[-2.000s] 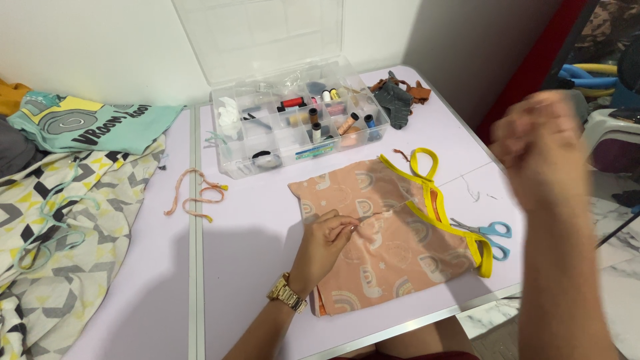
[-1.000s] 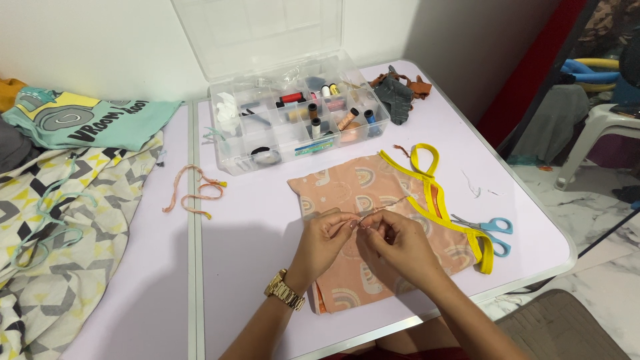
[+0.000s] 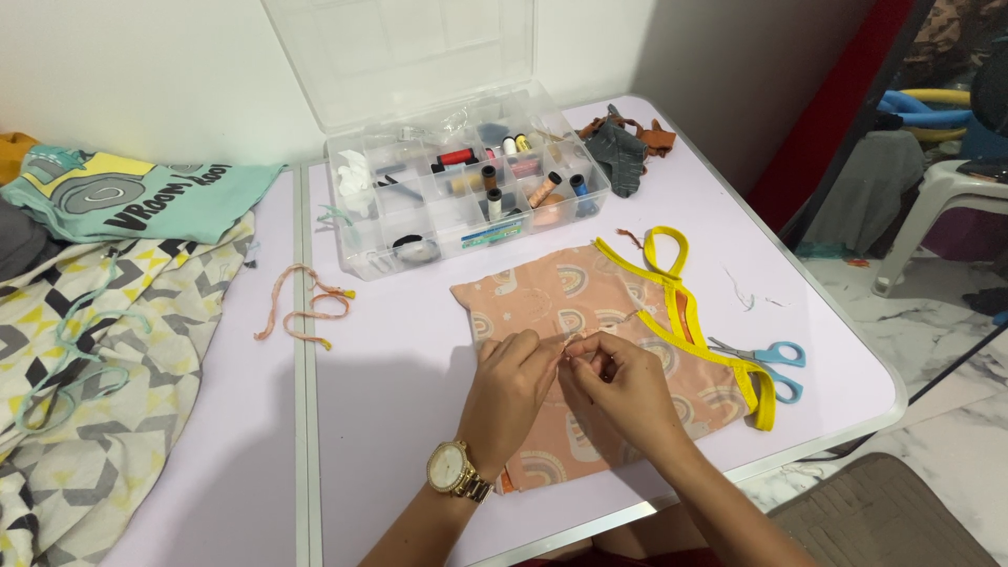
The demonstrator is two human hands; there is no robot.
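A peach fabric garment with a rainbow print (image 3: 543, 279) and yellow binding (image 3: 683, 339) lies on the table. My left hand (image 3: 516, 386), with a gold wristwatch (image 3: 449, 468) on the wrist, pinches a fold of the fabric near the garment's middle. Right beside it, my right hand (image 3: 618, 378) has thumb and fingertips closed at the same fold; whether they hold a needle or thread is too small to tell. Scissors with light blue handles (image 3: 780, 354) lie at the garment's right edge, their blades partly by the yellow binding.
Behind the garment stands an open clear plastic organizer (image 3: 358, 264) with thread spools. Peach cords (image 3: 272, 303) lie left of it, across the table's seam. Printed clothes (image 3: 157, 339) cover the left side. Grey and brown scraps (image 3: 618, 157) are at the back right; thread bits (image 3: 740, 291) lie near the right edge.
My right hand, raised at the right two seconds ago, came down to the fabric beside my left hand and is still there. My left hand has stayed on the garment.
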